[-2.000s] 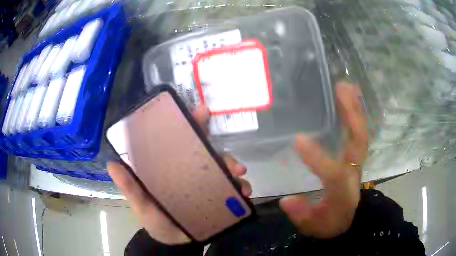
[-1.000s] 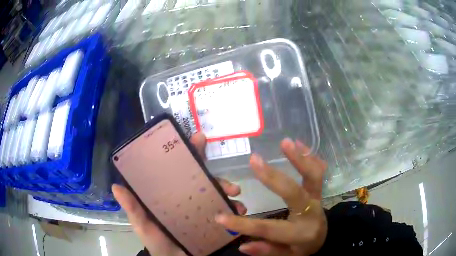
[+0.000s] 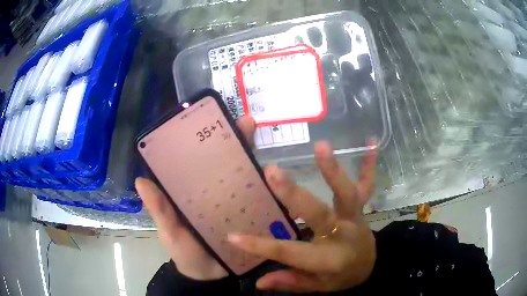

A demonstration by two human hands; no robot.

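A black-edged smartphone point(image 3: 202, 156) shows a pink calculator screen reading "35+1" and a blue key at its lower right. My left hand point(image 3: 179, 237) holds it from below, with fingertips showing at both edges. My right hand point(image 3: 323, 231) lies over the phone's lower right, its index fingertip at the lower keys and its other fingers spread. It holds nothing. Behind the phone lies a clear plastic box point(image 3: 361, 92) with a red-bordered white label point(image 3: 283, 87) over a printed label sheet point(image 3: 222, 63). The phone covers the box's lower left corner.
A blue plastic crate point(image 3: 110, 110) with rows of white cylinders point(image 3: 49, 118) stands at the left. Stacks under glossy clear wrap point(image 3: 445, 110) are at the right and back. The white table edge point(image 3: 92, 217) runs below, with tiled floor point(image 3: 138, 260) beyond it.
The display has gone from "35+" to "35+1". The right index fingertip has shifted left across the keys. Since the first frame, the right hand has come from the box's edge to the phone.
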